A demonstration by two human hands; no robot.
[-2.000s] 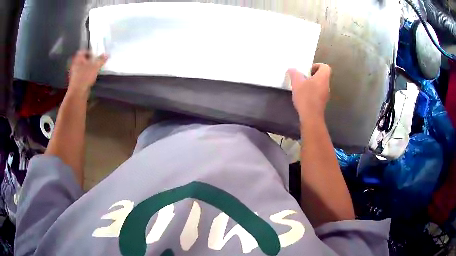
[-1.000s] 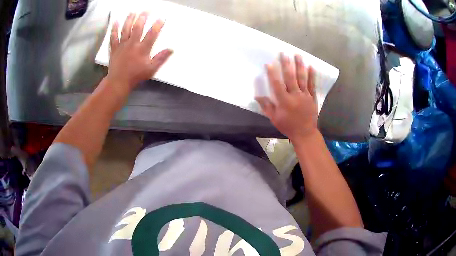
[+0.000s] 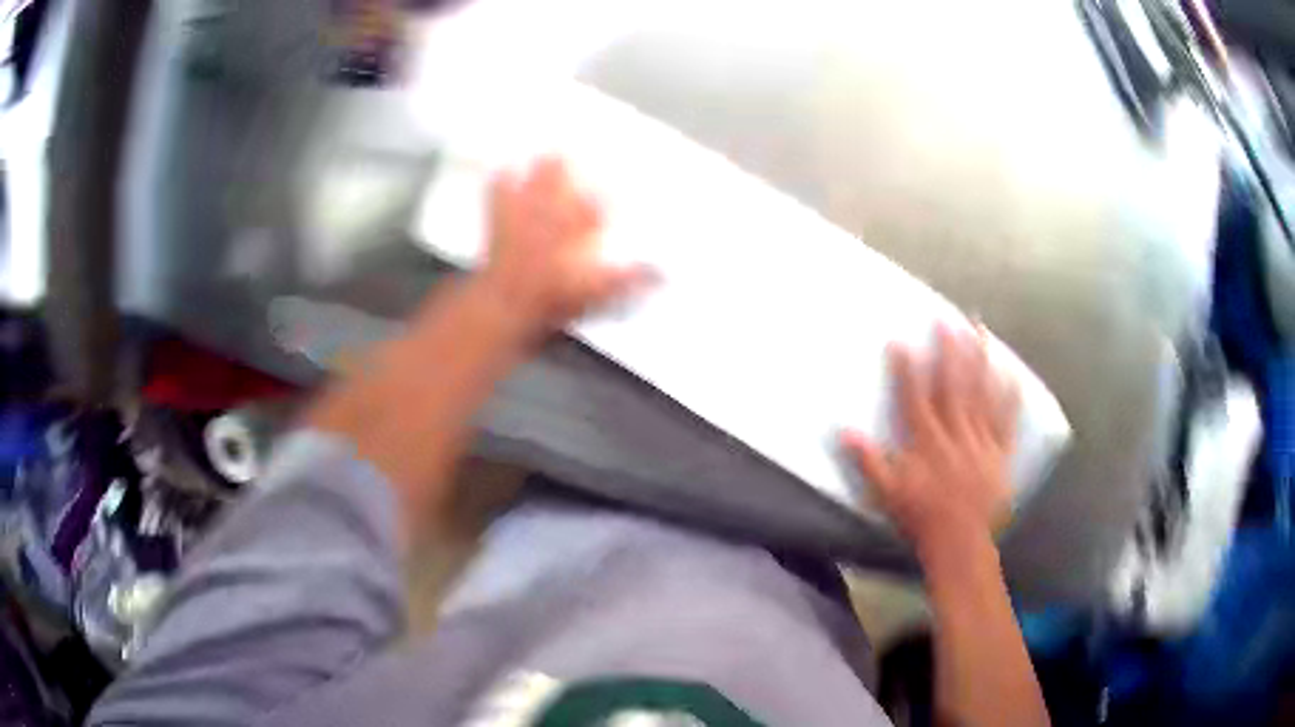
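The white interfacing [image 3: 753, 305] lies as a long folded band slantwise across the grey cloth-covered table [image 3: 909, 128], its right end nearer to me. My left hand [image 3: 554, 249] lies on its left part, blurred, palm down with the thumb apart. My right hand [image 3: 944, 433] lies flat near its right end with fingers spread. Neither hand visibly grips the sheet. The frame is blurred, and the band's upper left end merges with a bright area.
A dark phone [image 3: 367, 40], blurred, lies at the table's upper left. A white roll [image 3: 230, 447] and a red thing [image 3: 213, 376] are below the table's left edge. Blue plastic bags [image 3: 1250, 611] and a white object [image 3: 1219, 497] are at the right.
The sheet was held at both ends two seconds ago, then lay under both flat hands. The view has since shifted; band and hands appear lower, further right and more slanted.
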